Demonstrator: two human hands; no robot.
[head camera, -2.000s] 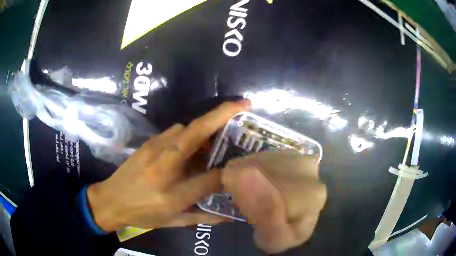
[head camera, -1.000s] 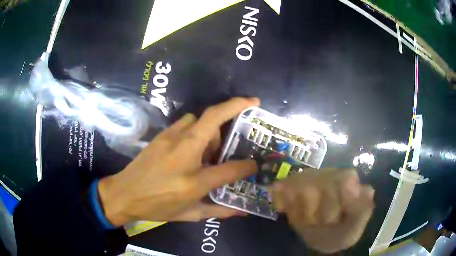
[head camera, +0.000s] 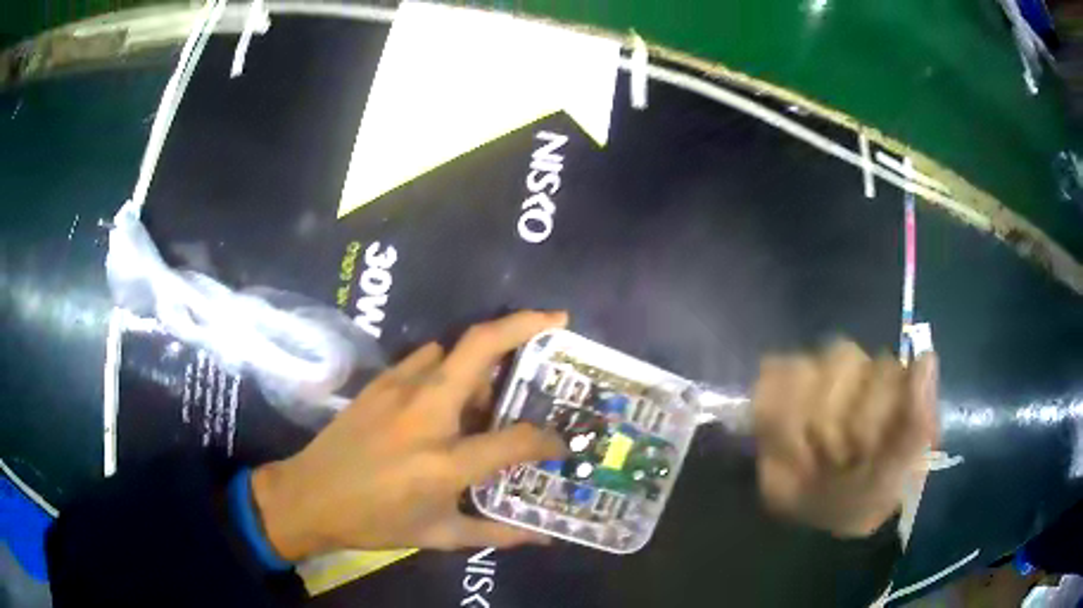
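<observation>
The open power strip housing (head camera: 647, 523), a white rounded tray, lies tilted on the black printed mat. Its green circuit board (head camera: 647, 461) shows a yellow block, blue parts and metal contacts along the edges. My left hand (head camera: 410, 445) grips the housing by its left side, one finger reaching over the parts inside. My right hand (head camera: 837, 434) is blurred, its fingers curled, to the right of the housing and apart from it. Whether it holds anything cannot be told. The white cord in a clear plastic bag (head camera: 255, 339) lies left of the housing.
The black mat (head camera: 701, 238) carries "NISKO" and "30W" print and is taped at its edges. A green conveyor belt (head camera: 760, 48) runs behind the bench edge. A blue item (head camera: 24, 523) shows at the lower left.
My right hand has moved off the housing to the right, uncovering the board. My left hand still holds the housing. The view has shifted, showing more of the green belt.
</observation>
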